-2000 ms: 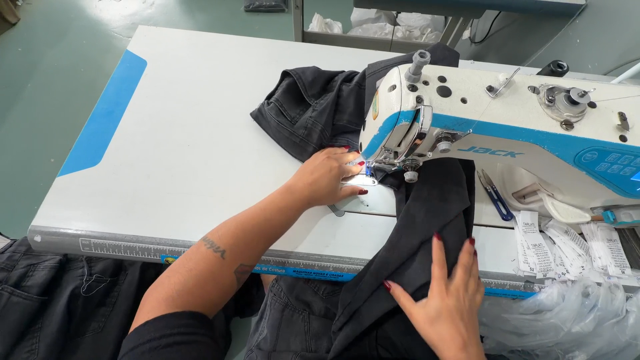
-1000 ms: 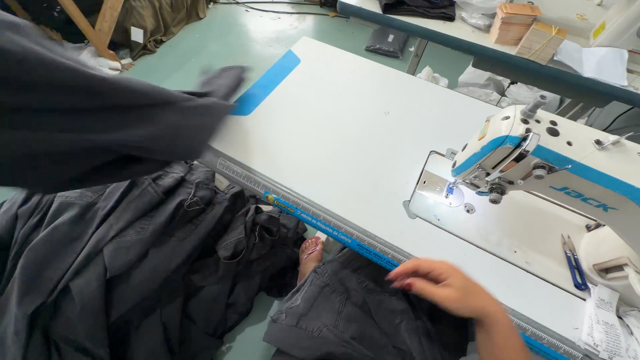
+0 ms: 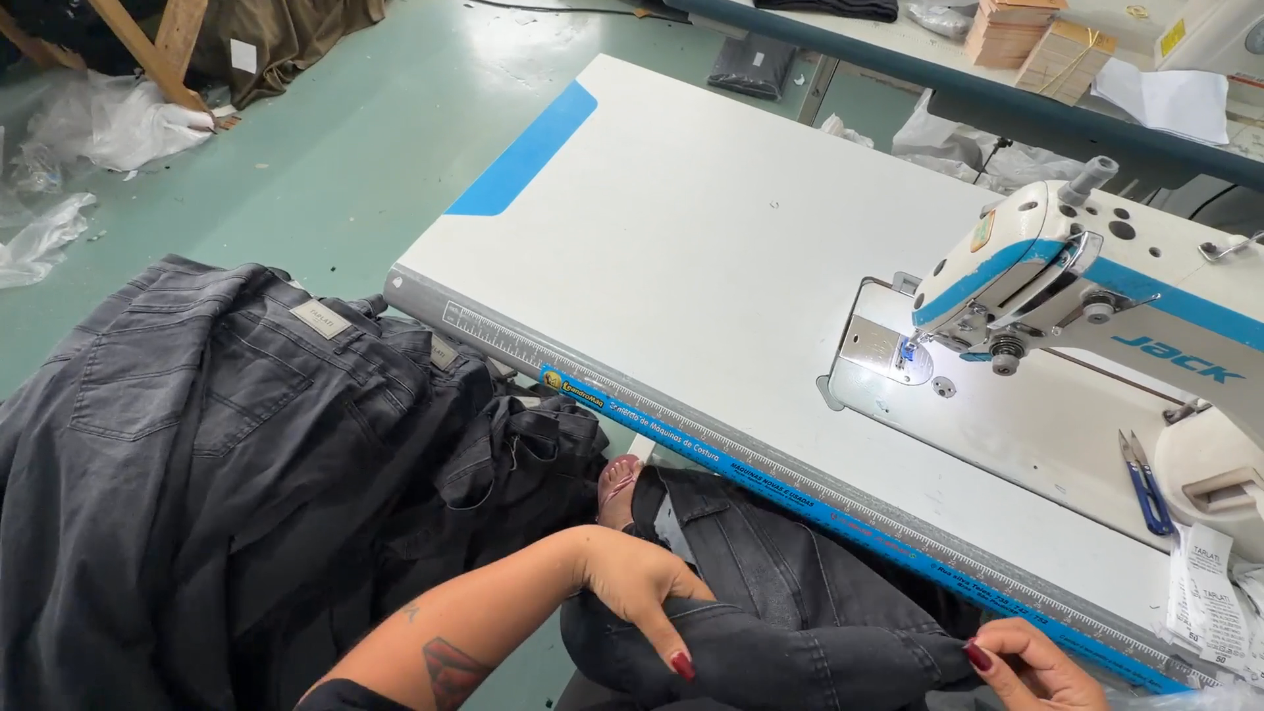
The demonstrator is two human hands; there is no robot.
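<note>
Black jeans (image 3: 790, 573) lie bunched over the lap, in front of the table edge. My left hand (image 3: 647, 592) grips a fold of them, thumb on top and fingers hidden in the cloth. At the lower right my right hand (image 3: 1032, 667) pinches the end of the same garment between thumb and finger. Beyond the hands, a Jack sewing machine (image 3: 1076, 286) stands on the white table (image 3: 671, 276), its lamp lit over the needle plate (image 3: 889, 348) with no cloth beneath the presser foot. More dark jeans (image 3: 247, 395), with waistband patches, hang in a pile at the left.
Blue-handled thread snips (image 3: 1145, 489) and printed white labels (image 3: 1205, 592) lie right of the needle area. A ruler strip (image 3: 681, 444) runs along the table's front edge. A sandalled foot (image 3: 619, 486) shows below. Plastic bags (image 3: 128, 123) lie on the floor at the far left.
The black garment at the needle two seconds ago is off the machine. A dark garment moving at the left one second ago is now still on the pile. Both hands now hold the lap jeans.
</note>
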